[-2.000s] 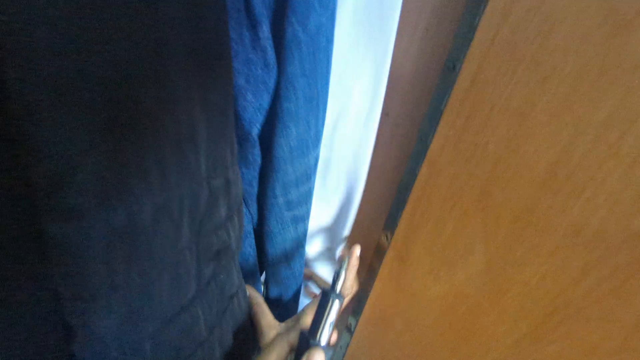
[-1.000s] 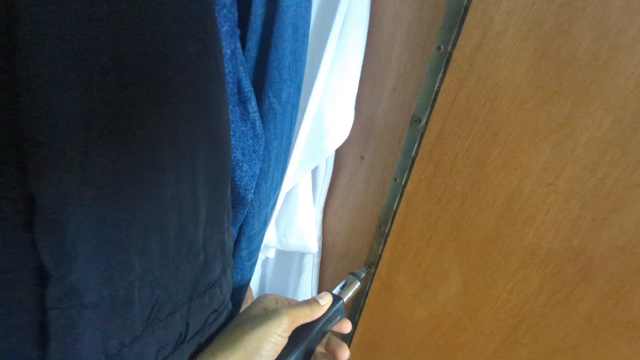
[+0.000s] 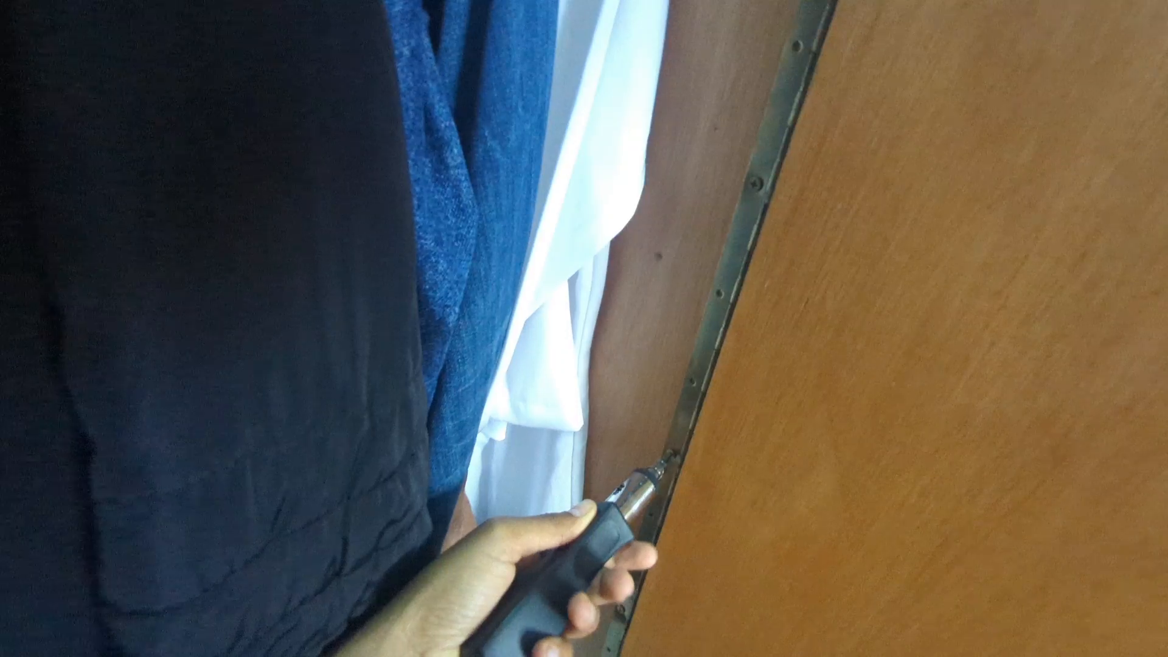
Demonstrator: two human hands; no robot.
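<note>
My left hand [image 3: 511,575] comes in from the bottom left and is closed around the dark handle of a screwdriver [image 3: 570,579]. My thumb lies along the handle near its shiny metal collar, and my fingertips curl round the right side. The bit meets a small screw head on a long metal hinge strip [image 3: 730,265], which runs slantwise beside an orange-brown wooden door panel [image 3: 912,328]. Several screws or holes line the strip. My right hand cannot be made out; a small skin-toned patch behind my left wrist is unclear.
A large dark garment [image 3: 228,301] hangs at the left. Blue denim clothing [image 3: 497,182] and white cloth [image 3: 593,173] hang beside it, close to my left hand. A brown wooden side panel [image 3: 639,365] stands between the cloth and the hinge strip.
Two seconds ago the screwdriver's tip was off the strip, pointing upward among blurred fingers; one second ago it was at the strip, where it remains. More of the white cloth shows now.
</note>
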